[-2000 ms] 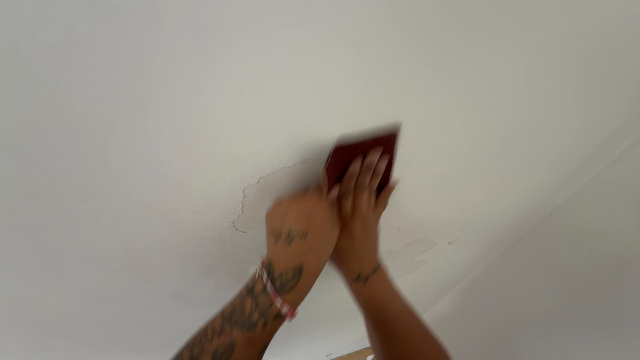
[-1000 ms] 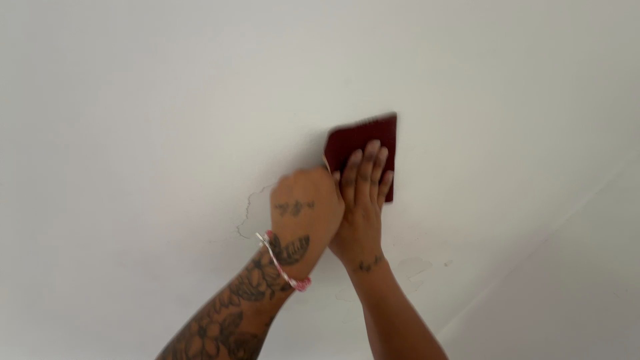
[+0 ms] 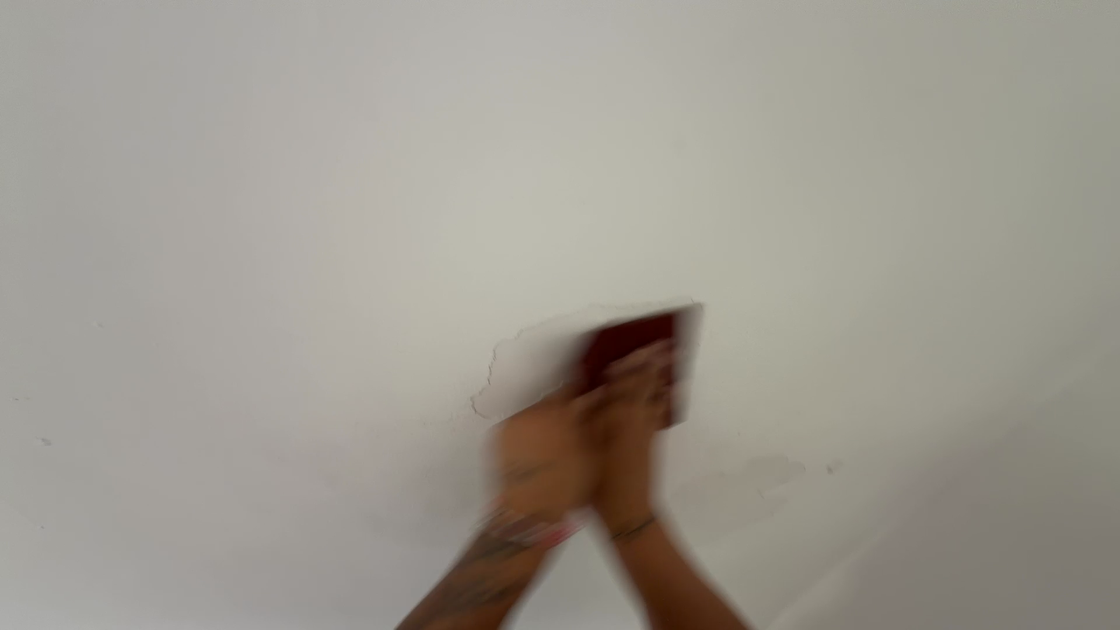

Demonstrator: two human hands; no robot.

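Observation:
A dark red sheet of sandpaper (image 3: 632, 341) lies against a white painted plaster surface (image 3: 525, 210), just right of and below the middle of the head view. My right hand (image 3: 632, 411) presses flat on the sheet, its fingers spread over it. Close beside it on the left, my left hand (image 3: 544, 451) is closed at the sheet's lower left edge; its fingers are hidden, and motion blurs both hands. A thin, ragged crack line (image 3: 492, 367) in the surface runs left of the sheet and above it.
Right of my wrists is a faint uneven patch (image 3: 752, 481) with a small mark (image 3: 833, 468) beside it. A corner line (image 3: 831, 573) runs diagonally at the lower right, where another pale surface meets this one. Small specks (image 3: 45, 441) show at the far left.
Both hands and the red sheet are lower in the view, nearer the crack line and the patch. More of the crack shows above the sheet than one second ago.

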